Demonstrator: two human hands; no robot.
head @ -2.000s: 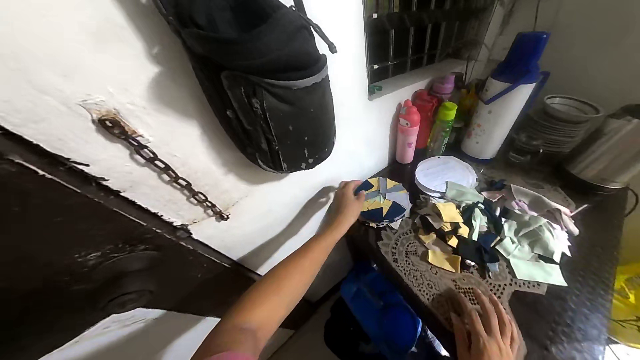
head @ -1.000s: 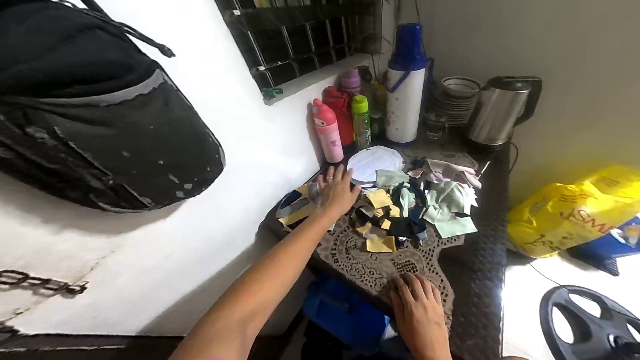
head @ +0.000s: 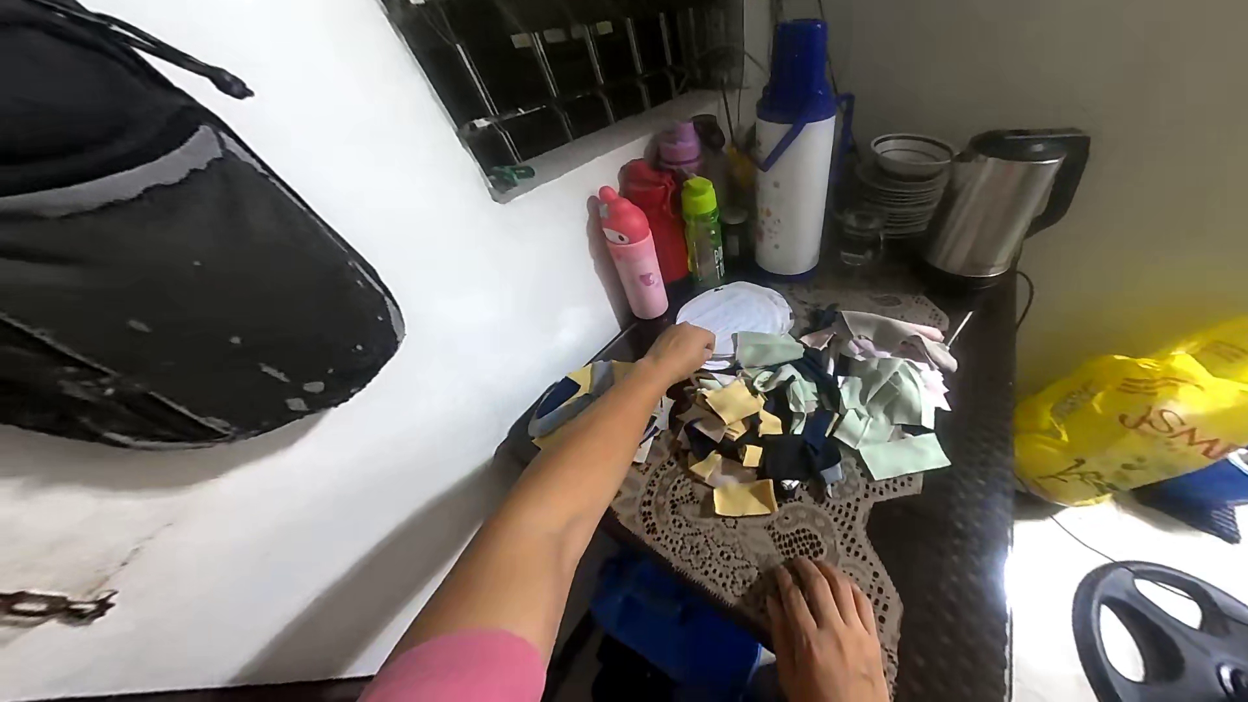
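Note:
My left hand (head: pixel 682 353) reaches to the near edge of a stack of round white fabric pieces (head: pixel 738 310); its fingertips are partly hidden, so a grip cannot be made out. Under my left forearm lies a round piece covered in blue, yellow and grey scraps (head: pixel 575 395). Beside the white rounds spreads a loose heap of cloth scraps, with yellow (head: pixel 745 498), dark and pale green (head: pixel 903 455) pieces. My right hand (head: pixel 829 624) rests flat, fingers slightly apart, on the brown lace table cover (head: pixel 721 551) at the near edge.
Bottles, including a pink one (head: pixel 639 273) and a green one (head: pixel 702 234), stand by the wall with a thermos flask (head: pixel 795 185). Stacked plates (head: pixel 892 200) and a steel kettle (head: pixel 990 214) are at the back. A black backpack (head: pixel 195 253) hangs left; a yellow bag (head: pixel 1121 419) sits right.
My left hand has moved from the patchwork round to the white rounds. My right hand stays on the lace cover. The view has shifted to the right since the earliest frame.

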